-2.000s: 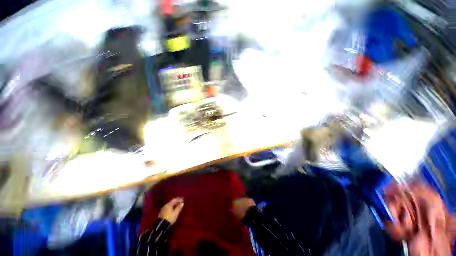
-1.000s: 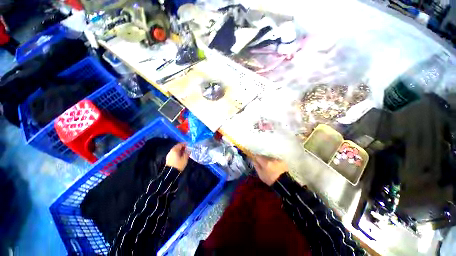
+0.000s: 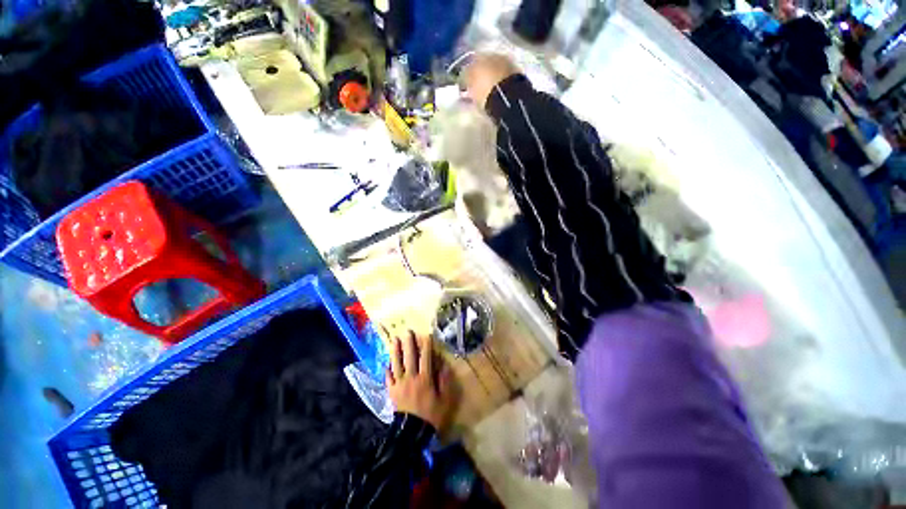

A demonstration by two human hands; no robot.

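Observation:
My left hand [image 3: 419, 380] lies flat on the wooden table panel [image 3: 497, 383] at its near edge, fingers spread and holding nothing visible. A small round clear dish [image 3: 463, 325] with pale and dark bits sits just right of its fingers. My right arm, in a striped black sleeve and purple upper sleeve, stretches across the table. My right hand [image 3: 487, 78] is small and blurred at the far end, near a dark blue cloth [image 3: 429, 35]; whether it holds something cannot be told.
A blue crate [image 3: 209, 370] of black garments stands left of the table. A red stool [image 3: 112, 239] and another crate [image 3: 204, 179] are beyond it. A machine part with an orange knob [image 3: 354, 96], tools [image 3: 353, 194] and a dark plastic bag [image 3: 414, 186] are on the table.
My right hand has moved from the near table edge far across the table. My left hand has moved from above the crate onto the panel. The view has shifted along the table.

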